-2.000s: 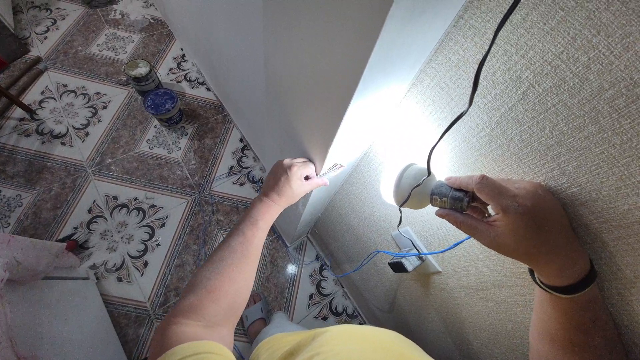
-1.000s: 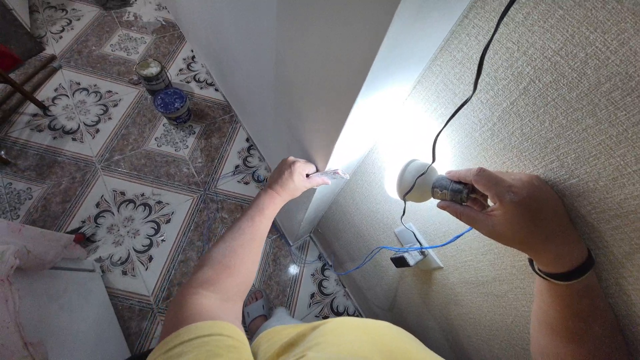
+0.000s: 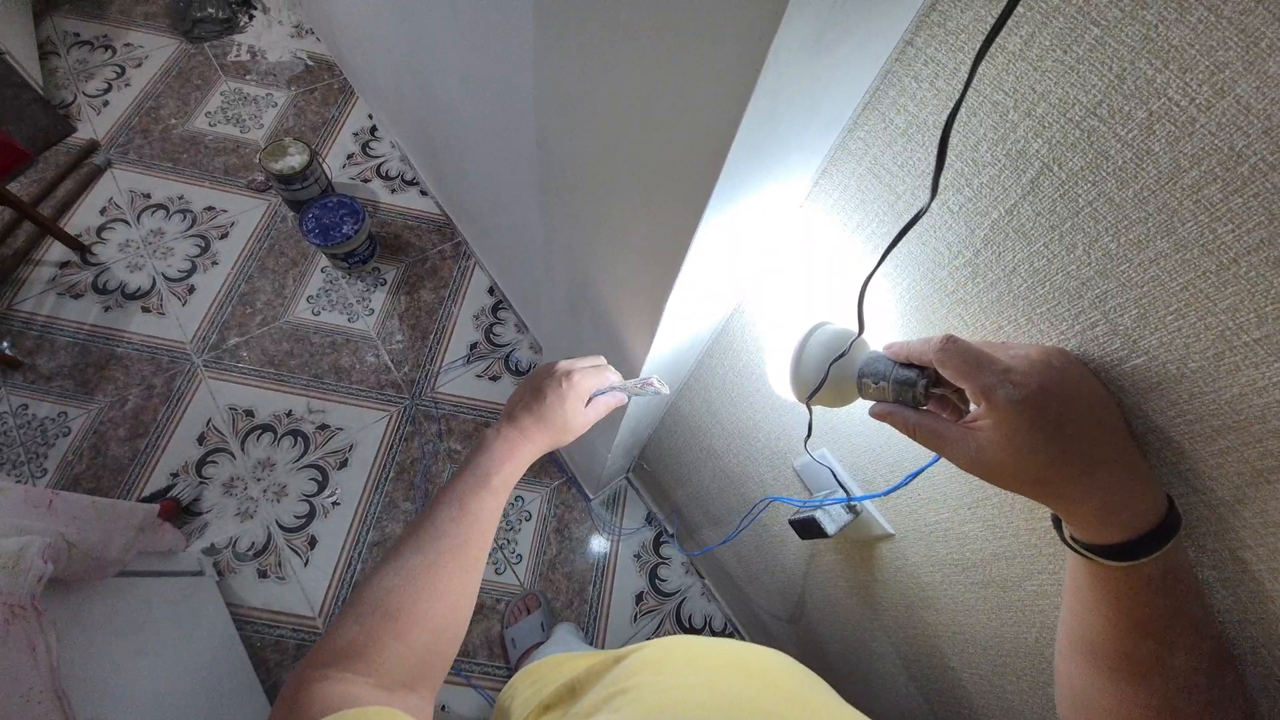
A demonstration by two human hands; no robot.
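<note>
My right hand (image 3: pixel 1010 420) grips the dark socket (image 3: pixel 893 380) of a lit white light bulb (image 3: pixel 828 365), close to the textured wall. The bulb shines onto the white trim (image 3: pixel 690 300) at the wall corner. A black cord (image 3: pixel 935 180) runs down past the bulb to a black plug-in adapter (image 3: pixel 822 520) in a white wall outlet (image 3: pixel 870 500). My left hand (image 3: pixel 560 405) is closed on a thin, folded piece of material (image 3: pixel 635 387), perhaps sandpaper or cloth, its end pointing at the trim.
Blue wires (image 3: pixel 770 510) cross below the outlet to the floor. A blue-lidded tub (image 3: pixel 338 230) and an opened can (image 3: pixel 292 170) stand on the patterned tiles. At lower left, a stained pink cloth (image 3: pixel 60 530) lies over a pale panel (image 3: pixel 150 640). A wooden stick (image 3: pixel 45 220) is at far left.
The folded piece in my left hand now points more level towards the trim than two seconds ago. My right hand keeps its hold on the bulb's socket in nearly the same place.
</note>
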